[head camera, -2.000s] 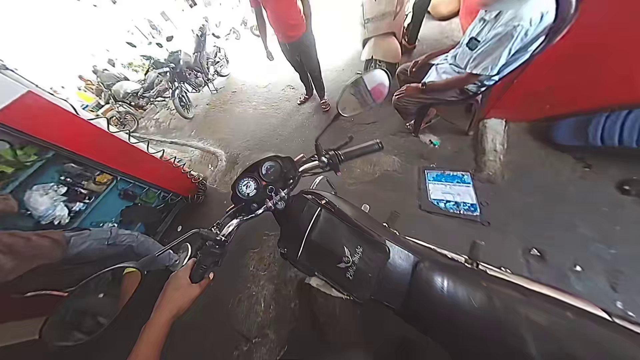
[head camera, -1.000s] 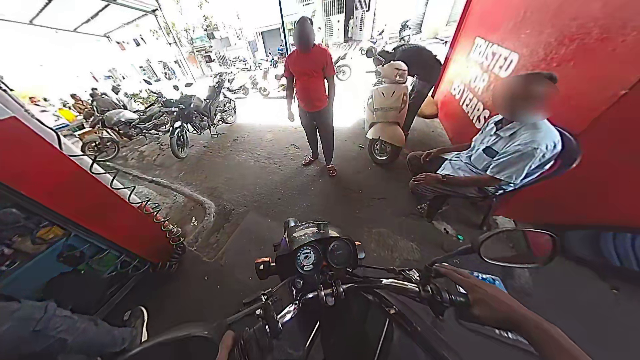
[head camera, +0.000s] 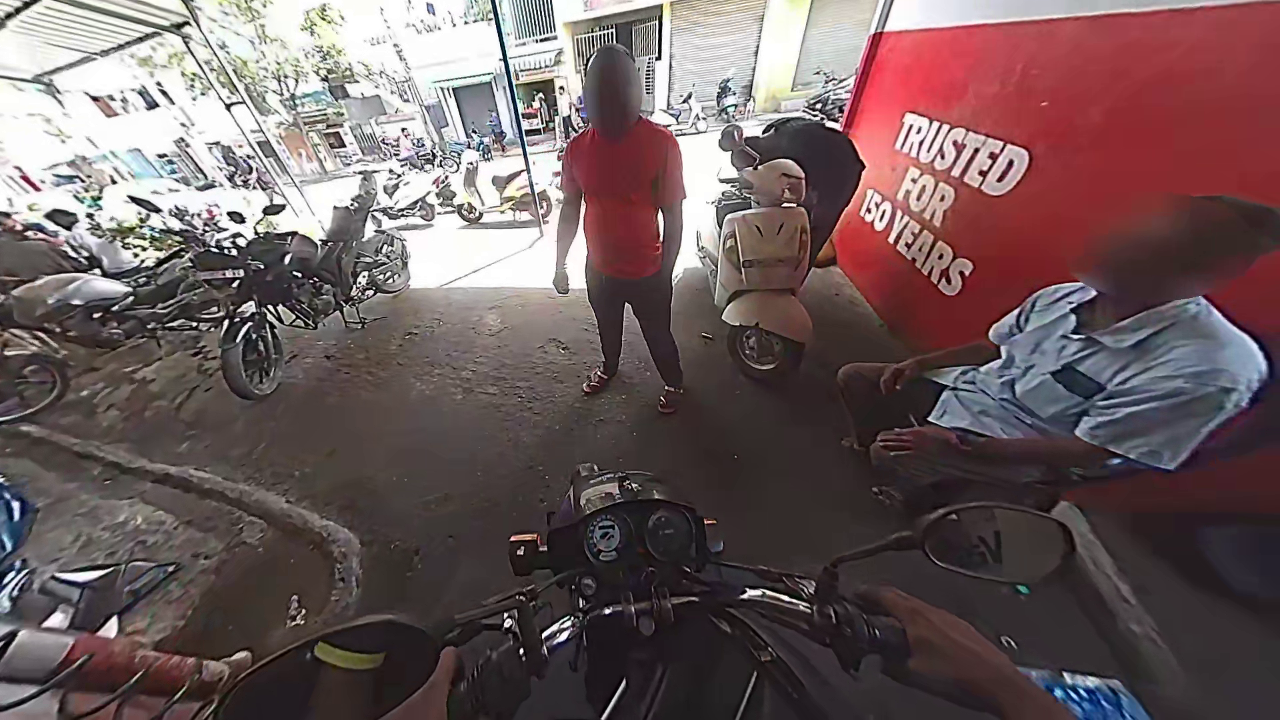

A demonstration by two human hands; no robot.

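A motorcycle's chrome handlebar (head camera: 690, 606) spans the bottom middle, behind a gauge cluster (head camera: 635, 535) with two round dials. My right hand (head camera: 935, 645) is closed around the right handlebar grip. At the left handlebar grip (head camera: 495, 680) is my left hand (head camera: 425, 690), mostly cut off by the lower edge; its thumb lies along the grip, and the other fingers are hidden. The right mirror (head camera: 995, 543) stands above and right of my right hand. The left mirror (head camera: 335, 665) is beside my left hand, partly out of view.
A person in a red shirt (head camera: 622, 200) stands ahead. Right of them are a cream scooter (head camera: 768, 270) and a red wall (head camera: 930, 90). A seated person in a light shirt (head camera: 1110, 370) is close on the right. Parked motorcycles (head camera: 290, 275) and a curved curb (head camera: 240, 498) lie left.
My left hand was on the left grip two seconds ago; my right hand shows on the right grip only from one second ago. The view has swung up toward the street.
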